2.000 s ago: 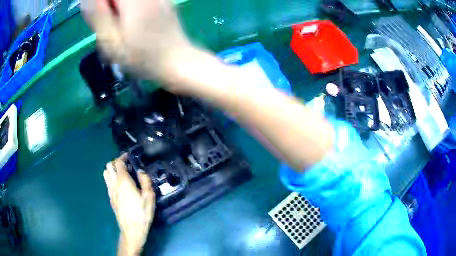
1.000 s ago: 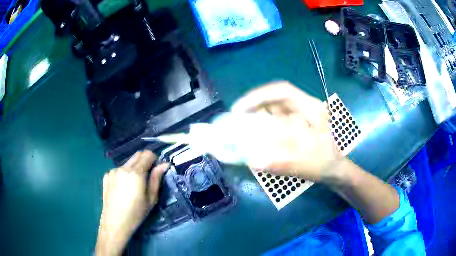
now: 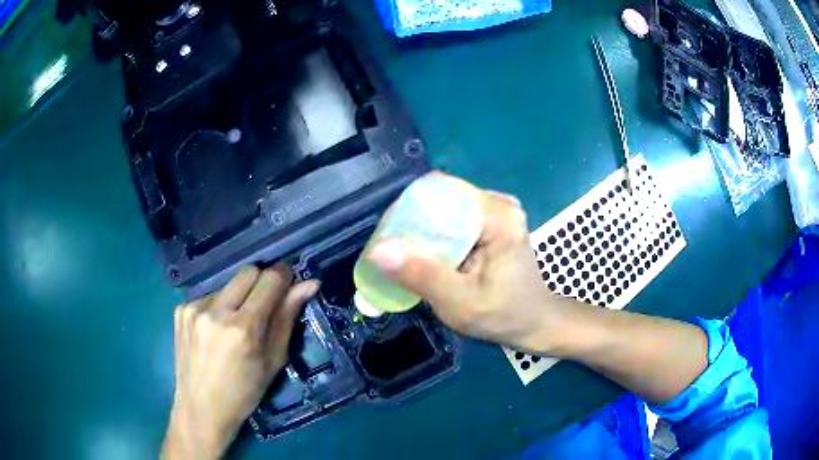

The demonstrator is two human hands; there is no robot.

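Observation:
A black plastic housing lies on the green bench against the front edge of the black press fixture. My left hand grips the housing's left part with thumb and fingers. My right hand holds a translucent glue bottle with pale yellow liquid, tilted tip down. Its narrow tip is over the middle of the housing; whether it touches cannot be told. The fixture's recess holds no housing.
A cream adhesive dot sheet lies at the right, partly under my right forearm, with tweezers at its top edge. A blue parts bin is at the top. More housings and a pinkish cap lie upper right.
The housing has left the fixture and lies in front of it. My right hand has picked up the glue bottle and now turns its tip down over the housing. The view has shifted closer.

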